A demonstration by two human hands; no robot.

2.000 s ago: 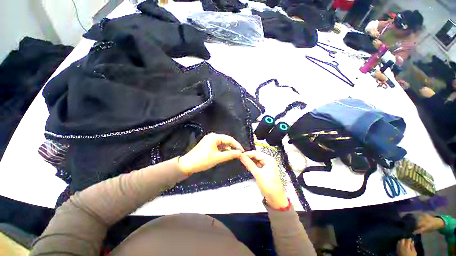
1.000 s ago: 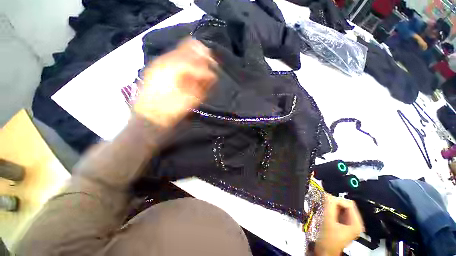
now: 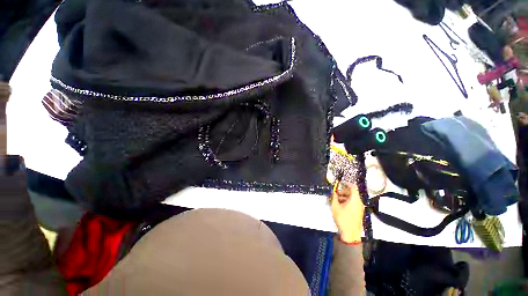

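Note:
The large black jacket (image 3: 145, 139) lies on the white table in front of me, with sparkly trim along its edges and a dark thin loop on its front. My right hand (image 3: 347, 202) is at the silver glittery bundle (image 3: 345, 167) beside the jacket's right edge. A thin yellow-orange strip shows at that bundle. The fingers are small and blurred, so I cannot tell whether they grip anything. My left hand is out of the picture; only its brown sleeve shows at the left rim.
The black pouch with green rings (image 3: 370, 130), black bag (image 3: 414, 159) and folded denim (image 3: 477, 156) lie right of the jacket. Blue loops (image 3: 463, 230) sit at the table edge. A trim length (image 3: 370, 60) and a hanger (image 3: 448, 55) lie beyond. Red cloth (image 3: 95, 245) is below the table edge.
My hands were together over the jacket's edge, then moved apart. My left hand swung left across the jacket and out of view. My right hand moved to the silver bundle.

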